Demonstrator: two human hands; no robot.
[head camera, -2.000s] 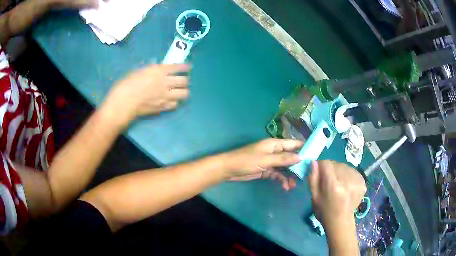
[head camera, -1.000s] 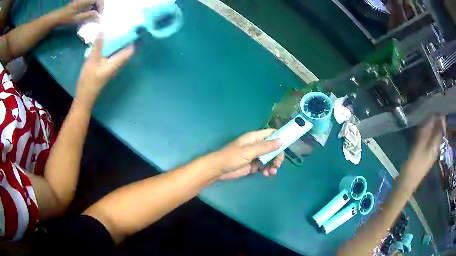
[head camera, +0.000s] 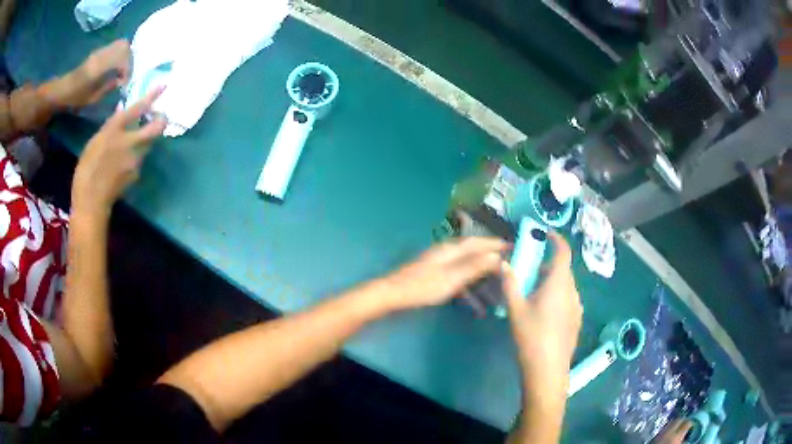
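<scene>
A mint handheld fan (head camera: 529, 251) has its round head at the bench press, with the white ram pad (head camera: 565, 181) over part of the head. My right hand (head camera: 547, 303) grips the fan's handle. My left hand (head camera: 452, 270) is blurred, its fingertips at the handle's left side; I cannot tell whether they grip it. The press base (head camera: 469, 227) is partly hidden behind the fan and my left hand.
Another fan (head camera: 287, 156) lies on the green bench (head camera: 373, 173) to the left. A neighbour's hands (head camera: 113, 156) are at white bags (head camera: 204, 56). A crumpled cloth (head camera: 596, 241) lies beside the press. At right are one fan (head camera: 594, 368) and a clear bag of dark parts (head camera: 664, 373).
My right hand has come from the lever side to the fan at the press. One of two fans at right has gone. A fan now lies on the bench at left. The neighbour's hands have moved left.
</scene>
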